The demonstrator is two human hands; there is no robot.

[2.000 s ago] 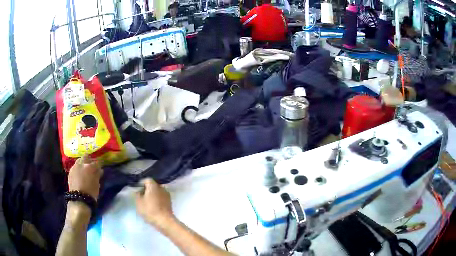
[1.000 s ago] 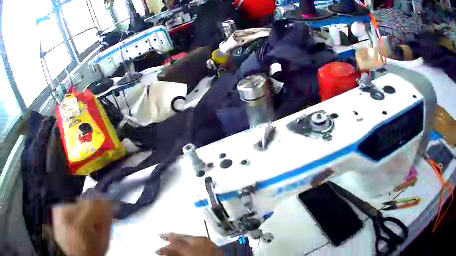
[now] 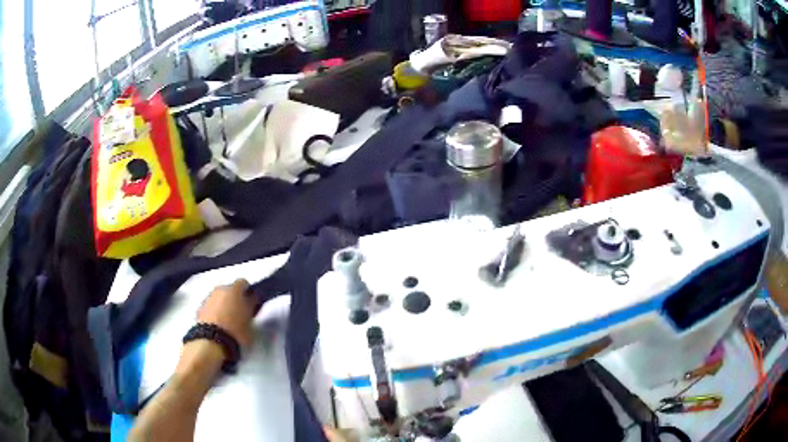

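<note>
A navy band [image 3: 304,324] runs from the dark cloth behind the table down along the left end of the white sewing machine head [image 3: 536,293]. My left hand [image 3: 226,312], with a dark bead bracelet at the wrist, has its fingers closed on the band's edge left of the machine. Of my right hand [image 3: 339,434], only a small blurred part shows at the bottom edge, by the band and needle area; its grip is hidden. Another dark strip [image 3: 155,298] lies across the table's left side. The needle area is cut off below.
A yellow and red bag [image 3: 142,186] stands at the left, dark garments [image 3: 52,285] hanging beside it. A metal flask [image 3: 475,173] and red container [image 3: 626,164] stand behind the machine. A phone [image 3: 575,406], shears [image 3: 631,401], snips [image 3: 691,403] and orange cord [image 3: 756,371] lie right.
My left hand has left the bag and is now on the band nearer the machine. The band has come up beside the machine head. My right hand has moved down, mostly out of view.
</note>
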